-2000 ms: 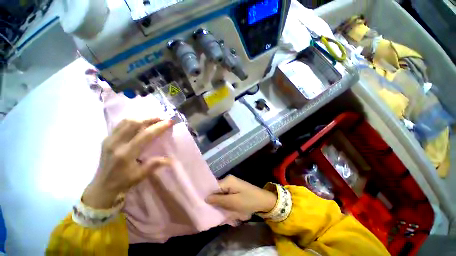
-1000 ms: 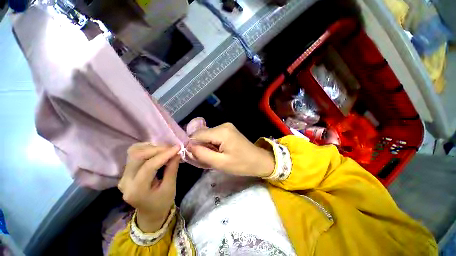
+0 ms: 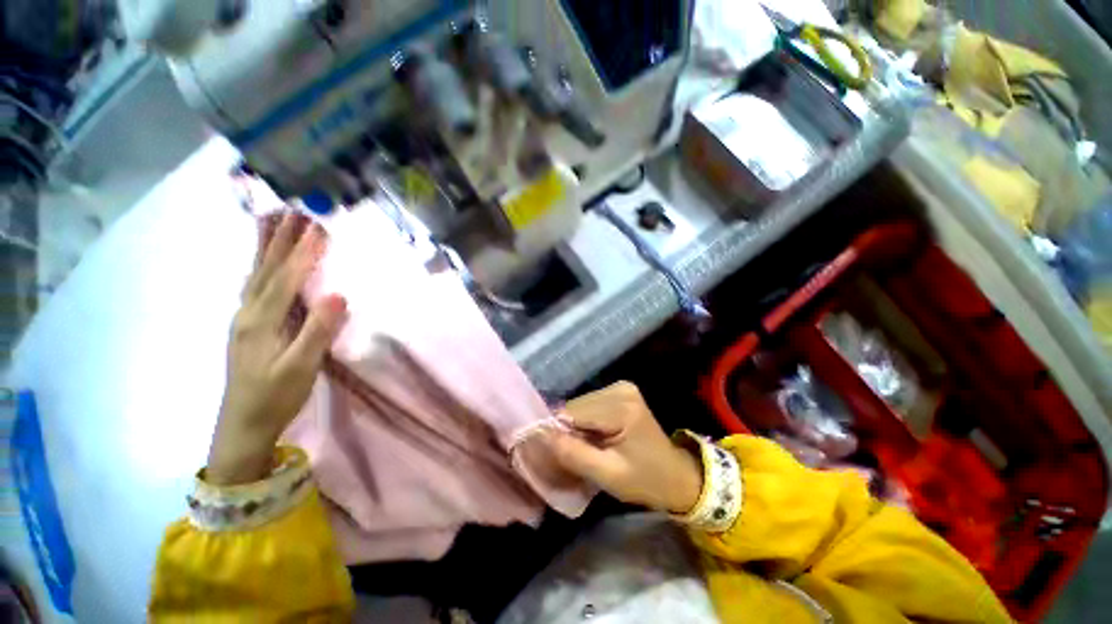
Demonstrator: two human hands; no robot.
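A pink fabric piece [image 3: 421, 402] runs from the needle area of the white overlock machine [image 3: 329, 116] down over the table's front edge. My left hand [image 3: 271, 335] lies on the left part of the fabric near the needle, fingers spread and pointing at the machine; it grips nothing that I can see. My right hand [image 3: 622, 445] pinches the fabric's near right corner between thumb and fingers, off the table edge. The needle and presser foot are too blurred to make out.
A metal tray [image 3: 771, 137] and yellow-green handles [image 3: 837, 56] stand right of the machine. A twisted cord [image 3: 656, 263] hangs over the edge. A red crate [image 3: 908, 414] is below right, beside a bin [image 3: 976, 238] of scraps. A blue strip [image 3: 43, 500] lies left.
The view has tilted back up to the machine. My left hand has left the fabric's near edge and moved up beside the needle area. My right hand still holds the corner.
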